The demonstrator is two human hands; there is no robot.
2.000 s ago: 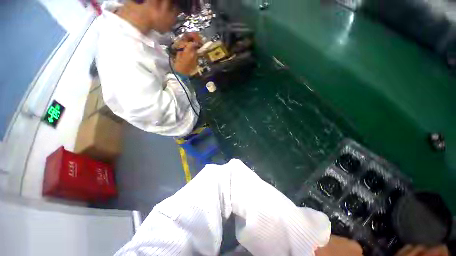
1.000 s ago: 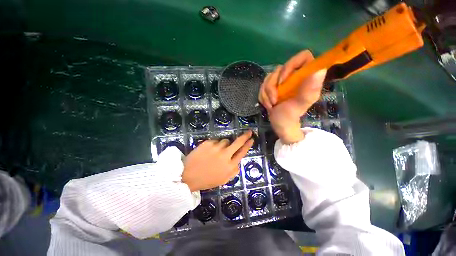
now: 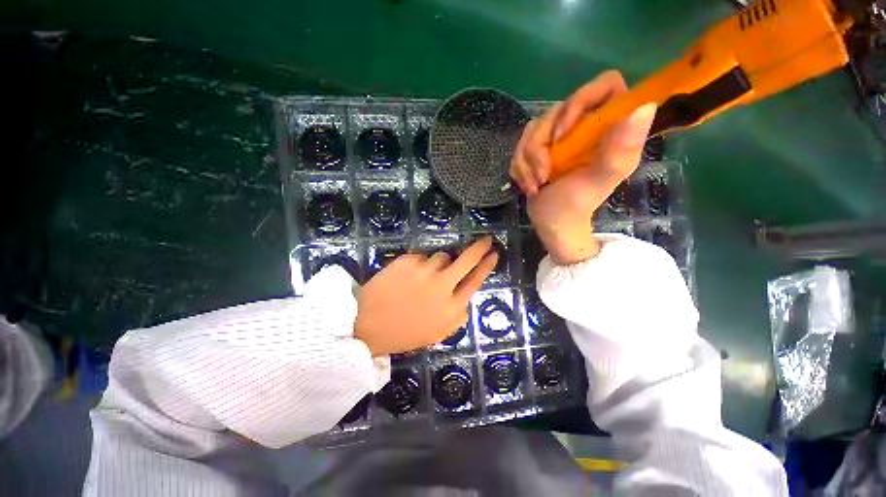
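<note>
A clear blister tray (image 3: 289,218) lies on the green surface, with round black units (image 3: 385,211) in its square pockets. A dark grey perforated disc (image 3: 476,146) lies over the upper pockets. My right hand (image 3: 583,170) is closed around a long orange screwdriver (image 3: 714,73), whose body points up and right; its tip end is beside the disc. My left hand (image 3: 418,296) rests over the middle pockets, index and middle fingers stretched toward one unit. Whether anything small is at its fingertips cannot be seen.
A crinkled clear plastic bag (image 3: 811,330) lies at the right, below a thin grey-brown bar (image 3: 826,236). A white sleeve (image 3: 21,379) of a person shows at the left edge.
The view has swung from the coworker and red bin to the tray. Over the last second, tray and disc sit slightly higher in view; both hands keep nearly the same pose.
</note>
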